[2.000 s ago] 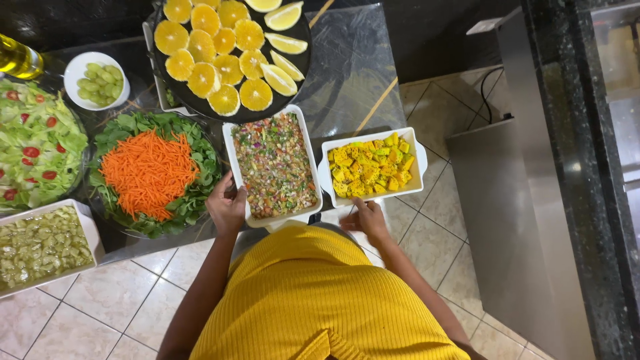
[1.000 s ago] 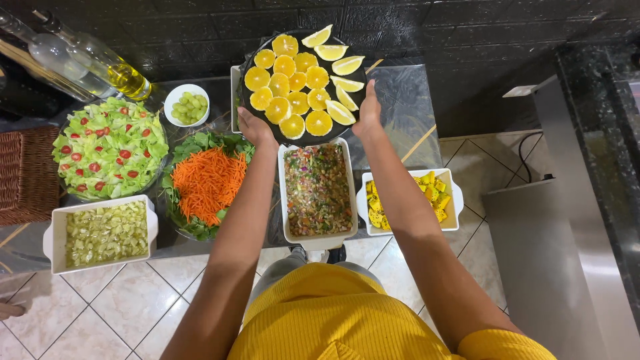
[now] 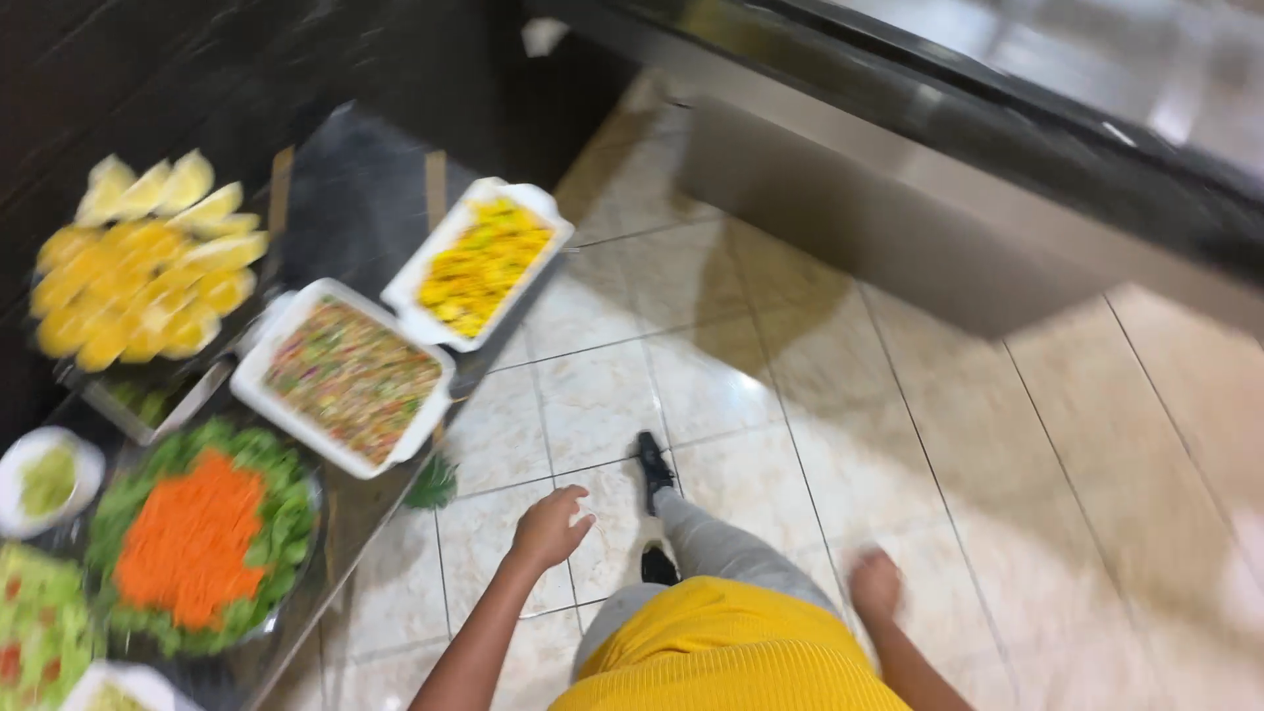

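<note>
My left hand [image 3: 553,531] hangs over the tiled floor with its fingers apart, holding nothing, right of the dark table. Nearest to it is a white rectangular dish of chopped vegetable salad [image 3: 355,380] by the table's edge. Blurred and apparently curled, my right hand [image 3: 876,585] is over the floor at the right, nothing visible in it. Behind the salad dish, and close beside it, lies a white dish of yellow chunks [image 3: 486,267]. A platter of orange slices and pale citrus wedges [image 3: 148,267] sits at the far left. Grated carrot [image 3: 193,538] lies on leafy greens nearer the front.
A small white bowl of green pieces [image 3: 49,484] and a lettuce and tomato salad [image 3: 39,622] line the left side. A green leaf [image 3: 432,484] sticks out at the table edge. A dark stone counter [image 3: 928,109] crosses the upper right. Pale floor tiles [image 3: 711,385] lie between.
Both hands have left the citrus platter they held a second ago and are now down over the floor, apart. The view has swung toward the right, away from the table.
</note>
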